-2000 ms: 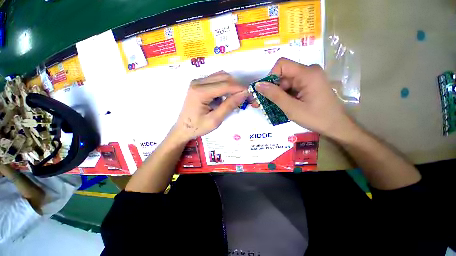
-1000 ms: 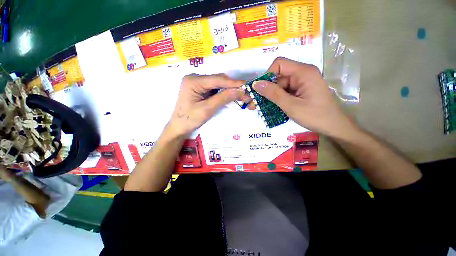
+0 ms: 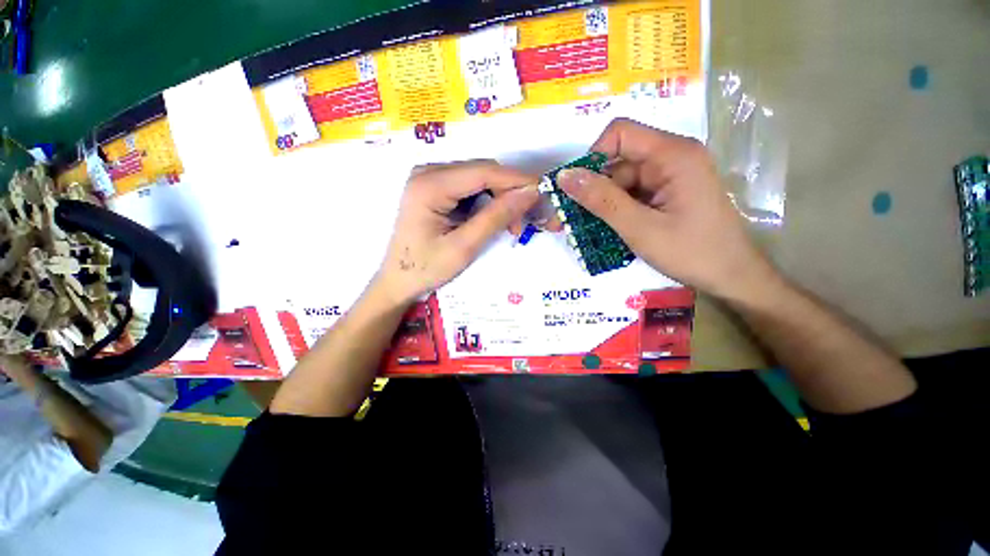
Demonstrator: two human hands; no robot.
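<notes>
My right hand (image 3: pixel 662 206) holds a green circuit board panel (image 3: pixel 594 231) between thumb and fingers, above the printed packaging sheets (image 3: pixel 347 206). A row of whitish components runs along the panel's left edge. My left hand (image 3: pixel 456 223) is at the panel's upper left corner, thumb and forefinger pinched on something too small to make out. A small part of a blue battery pack (image 3: pixel 528 234) shows below the left fingertips; the rest is hidden by the hand.
Beige parts (image 3: pixel 49 266) are heaped at left beside a large black curved item (image 3: pixel 185 293). A clear plastic bag (image 3: pixel 760 163) lies on brown cardboard (image 3: pixel 836 272). Another panel (image 3: pixel 973 228) is at far right. A green conveyor (image 3: pixel 141 54) is beyond. A person's arm (image 3: pixel 71 418) shows lower left.
Both hands stay at nearly the same place. The left fingers shift slightly at the panel's corner, and the panel's tilt changes a little.
</notes>
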